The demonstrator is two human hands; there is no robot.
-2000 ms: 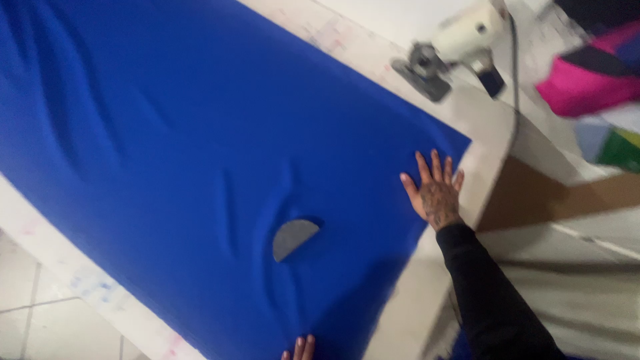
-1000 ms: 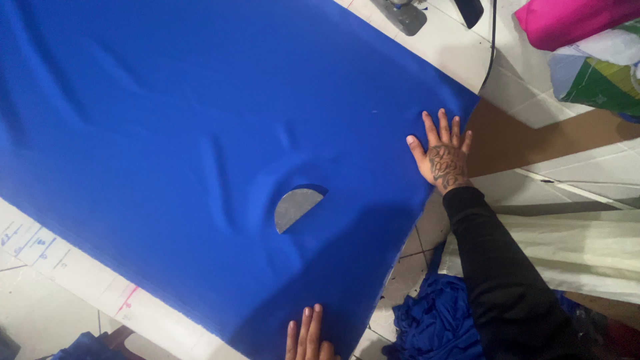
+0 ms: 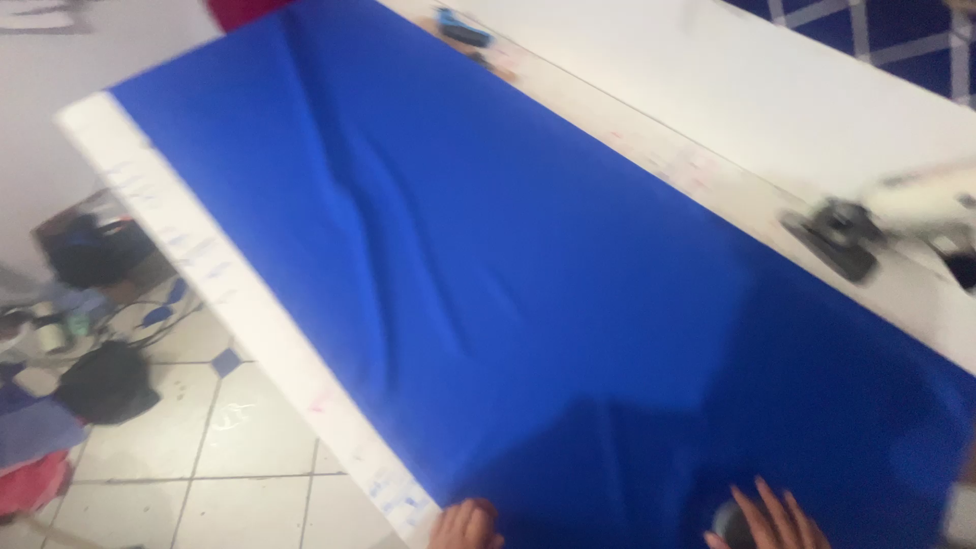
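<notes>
Blue fabric (image 3: 534,290) lies spread over the long white table (image 3: 282,366), with several wrinkles towards its far left end. At the bottom edge my left hand (image 3: 467,524) has its fingers curled at the near long edge of the fabric; whether it pinches the cloth cannot be told. Over at the lower right, my right hand (image 3: 778,518) rests with fingers spread on or beside a round grey object (image 3: 730,524), which it partly covers. Whether it grips that object is unclear.
A cloth cutting machine (image 3: 839,236) stands on the table beyond the fabric's far edge. Farther left along that edge lies a small blue and black object (image 3: 463,29). A black bag-like item (image 3: 110,381), cables and cloths lie on the tiled floor at left.
The view has swung towards the table's far left end. My right hand has left the fabric's right corner and is now at the grey object. My left hand is now at the near long edge.
</notes>
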